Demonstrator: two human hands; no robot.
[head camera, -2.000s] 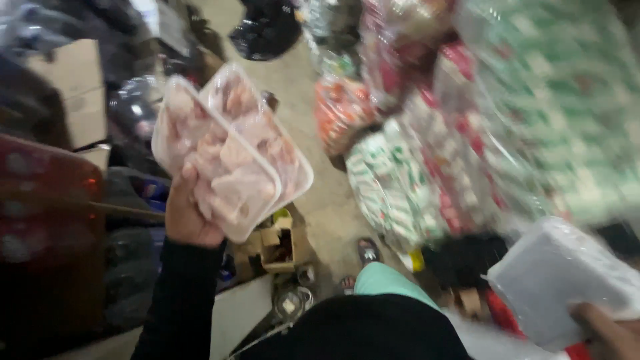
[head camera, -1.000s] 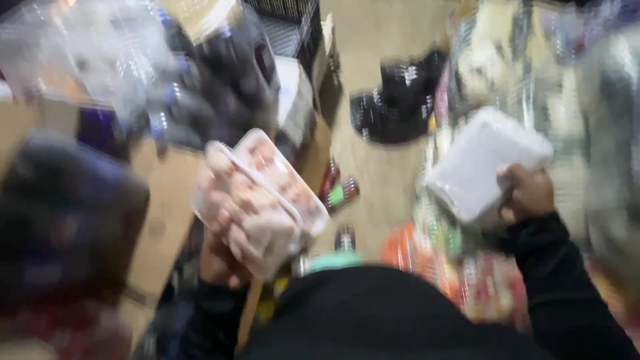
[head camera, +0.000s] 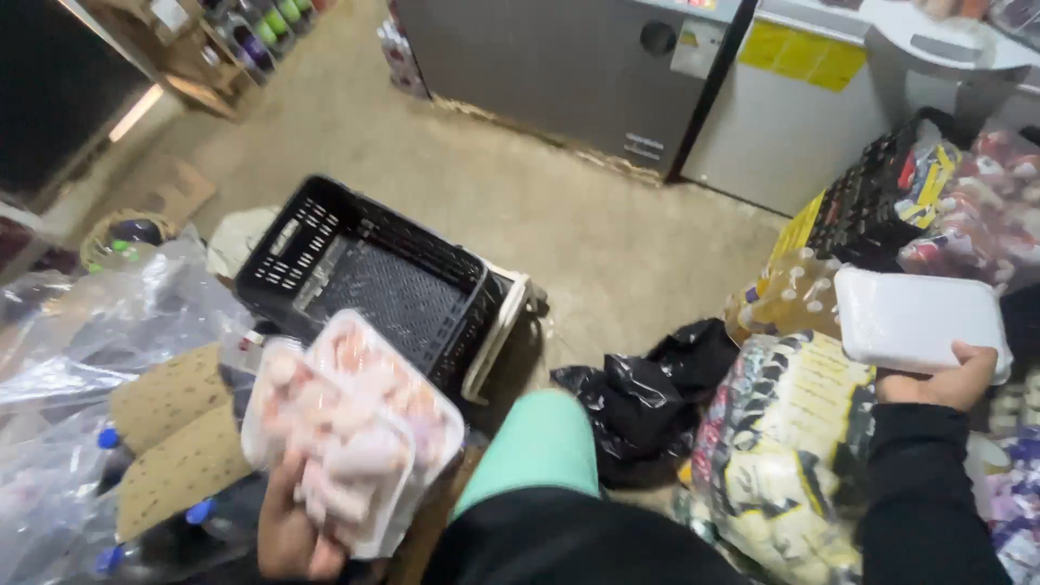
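Note:
At the lower left, my left hand (head camera: 294, 520) grips two overlapping plastic-wrapped trays of raw chicken pieces (head camera: 349, 439), their meat side facing up. The trays are in front of the near side of a black plastic crate (head camera: 382, 280), which shows a bare slatted floor. Over on the right, my right hand (head camera: 946, 380) holds a white foam tray (head camera: 922, 317) by its near edge, its plain side toward me. Whatever that tray contains is hidden. Below it lies a clear pack of yellow-and-white packages (head camera: 784, 455).
A black plastic bag (head camera: 650, 390) lies on the floor near my knee. Wrapped bottles with blue caps (head camera: 203, 510) are at left. A grey chest freezer (head camera: 561, 65) and a white one (head camera: 780, 122) stand ahead; a stocked black crate (head camera: 869, 191) is at right.
The view has shifted a lot, bringing the black crate and the freezers into sight. Both hands still hold their trays.

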